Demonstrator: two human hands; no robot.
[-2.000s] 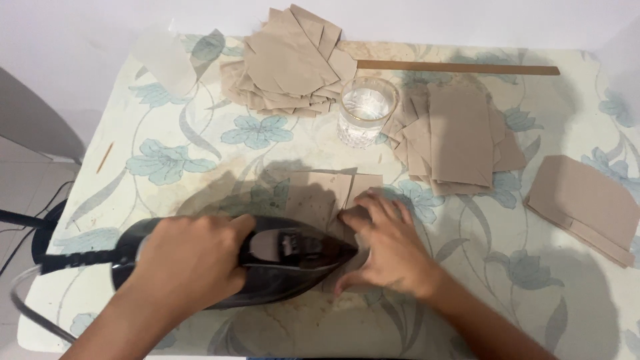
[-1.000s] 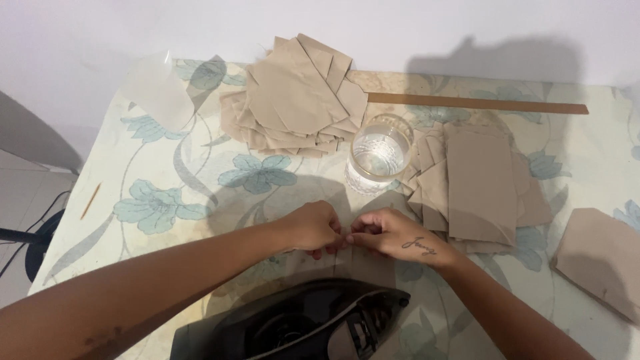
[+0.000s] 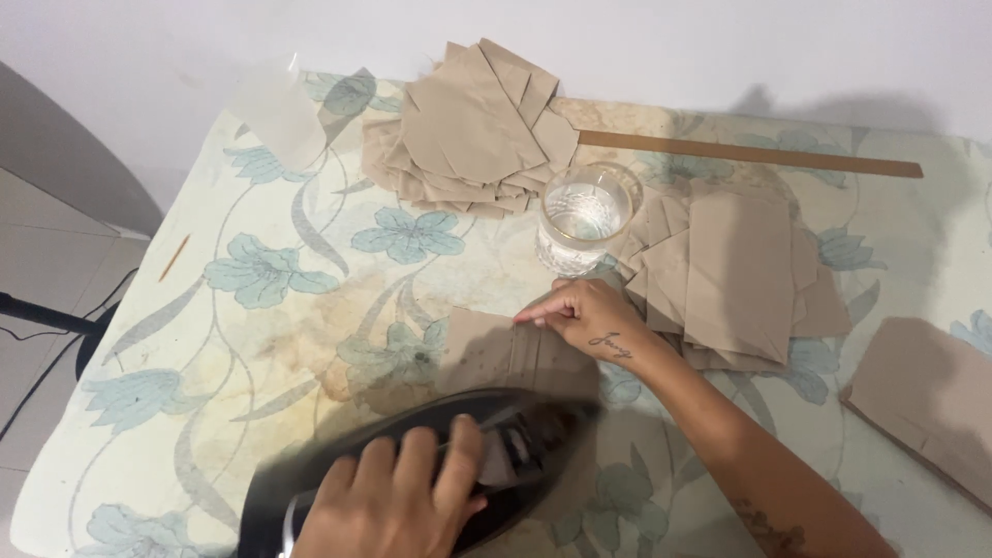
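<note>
My left hand [image 3: 395,488] grips the handle of a black electric iron [image 3: 434,434], whose tip points right over the lower part of a beige fabric piece [image 3: 484,349]. The iron hides that lower part, and its soleplate is out of sight. Dark wet-looking spots and a vertical seam or fold show on the fabric. At the fabric's top edge, my right hand [image 3: 593,314] rests with its fingertips by the seam, thumb and fingers bent close together. Just beyond it stands a clear glass of water [image 3: 581,221] with a gold rim.
Stacks of beige fabric pieces lie at the back [image 3: 473,116] and right of the glass [image 3: 736,271]. Another beige pile [image 3: 926,395] lies at the right edge. A flat brown strip [image 3: 752,151] runs along the back. A translucent sheet [image 3: 279,116] lies back left on the flowered cloth [image 3: 256,349].
My left hand has left the fabric's seam and taken hold of the iron's handle, which one second ago nobody held. My right hand stays near the seam.
</note>
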